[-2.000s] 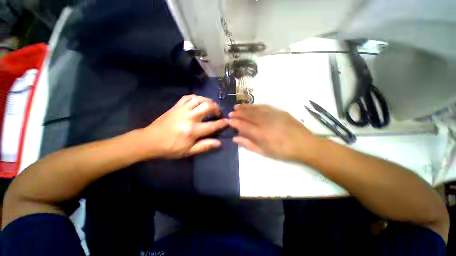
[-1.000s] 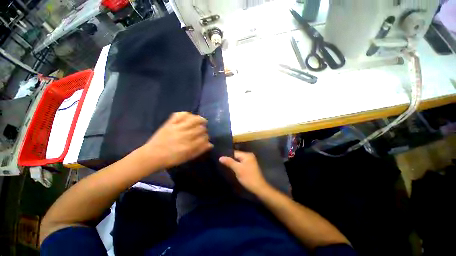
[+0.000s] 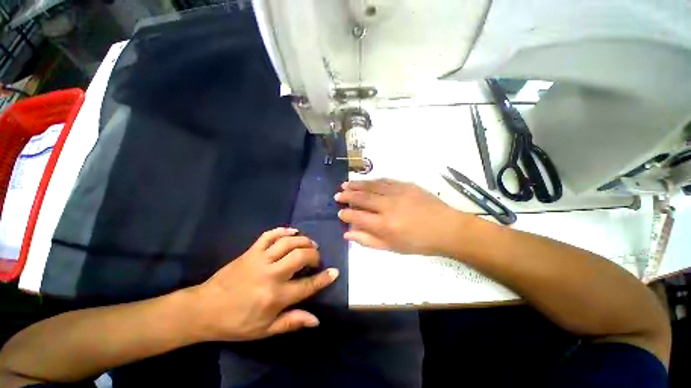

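A large black to dark navy cloth (image 3: 189,167) covers the left of the table and hangs over its front edge. Its straight right edge runs up to the presser foot (image 3: 328,158), with a small brass-gold piece (image 3: 358,160) just right of the foot. My left hand (image 3: 265,288) lies on the cloth near the front edge, fingers bent and thumb apart, pressing on it. My right hand (image 3: 394,216) lies flat, its fingertips on the cloth's right edge just below the foot and its palm over the white table.
The white machine head (image 3: 409,38) stands above the work. Snips (image 3: 479,195), black shears (image 3: 528,163) and a narrow dark rod (image 3: 482,144) lie on the white table (image 3: 424,280). A red basket (image 3: 57,151) holding white material is at left. A tape measure (image 3: 659,239) hangs at right.
Since one second ago, the view has moved closer to the machine. My right hand has moved from the hanging cloth up to the edge near the foot. My left hand has opened out on the cloth.
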